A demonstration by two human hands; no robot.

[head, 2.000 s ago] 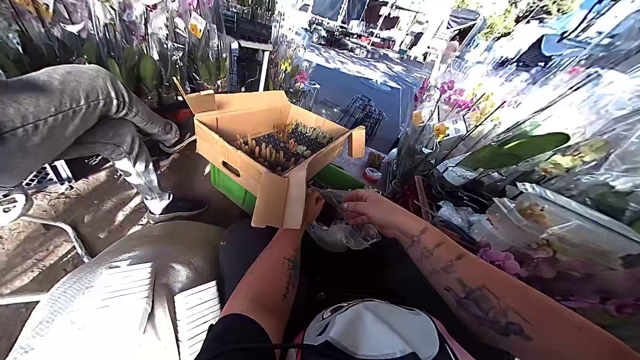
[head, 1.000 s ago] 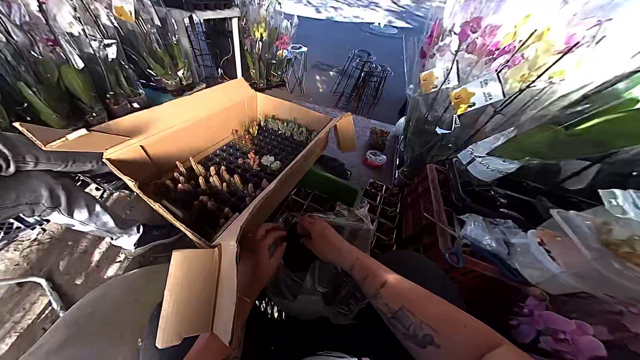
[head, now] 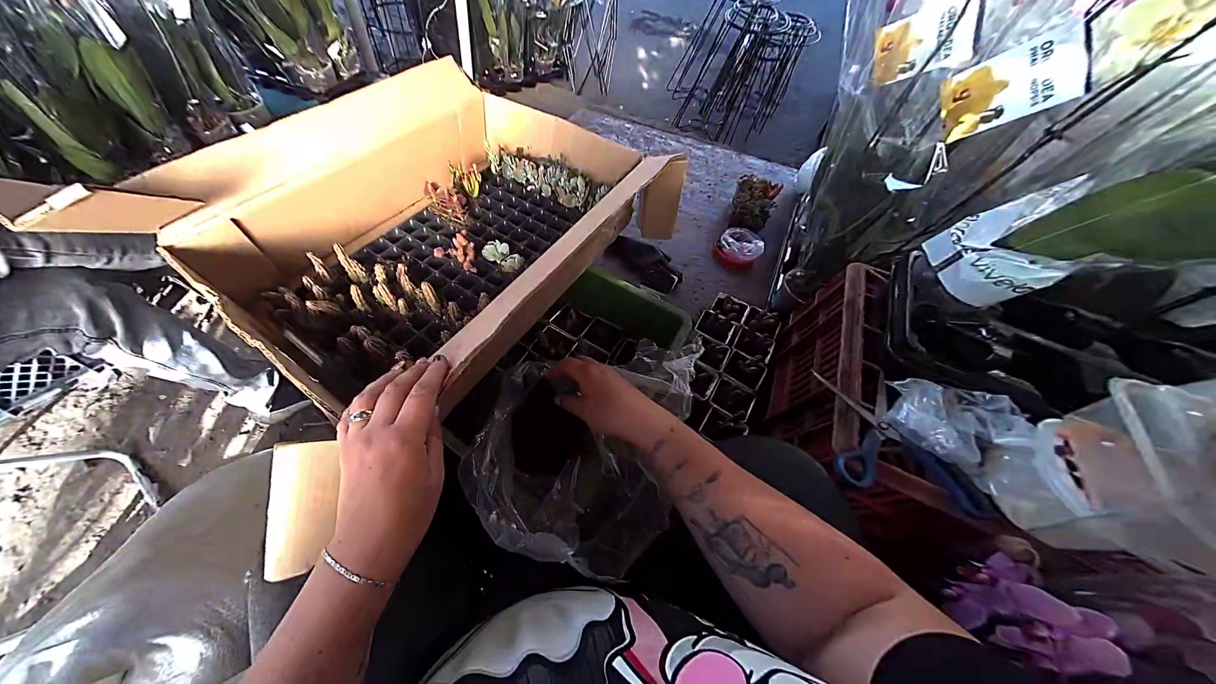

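My left hand (head: 394, 432) lies over the near edge of an open cardboard box (head: 560, 266), its fingertips beside small cacti (head: 380, 290). Inside the box is a black cell tray (head: 532, 223) with cacti and succulents. My right hand (head: 589, 389) is at the mouth of a clear plastic bag (head: 570, 513) on my lap, with something small and dark at its fingertips that I cannot make out. Dark material shows in the bag. Behind the bag, a green crate (head: 632, 309) and small square pots (head: 736, 351) sit partly under the box.
At right, a red plastic crate (head: 841, 351) holds blue-handled scissors (head: 863, 461) beside clear plastic containers (head: 1092, 475). Wrapped orchids (head: 1035, 171) rise above it. A red-rimmed round container (head: 739, 247) stands past the pots. Another person's leg in grey jeans (head: 123, 318) is at left.
My left hand has moved from near the bag onto the box's edge. My right hand stays at the bag. The view has moved closer to the box.
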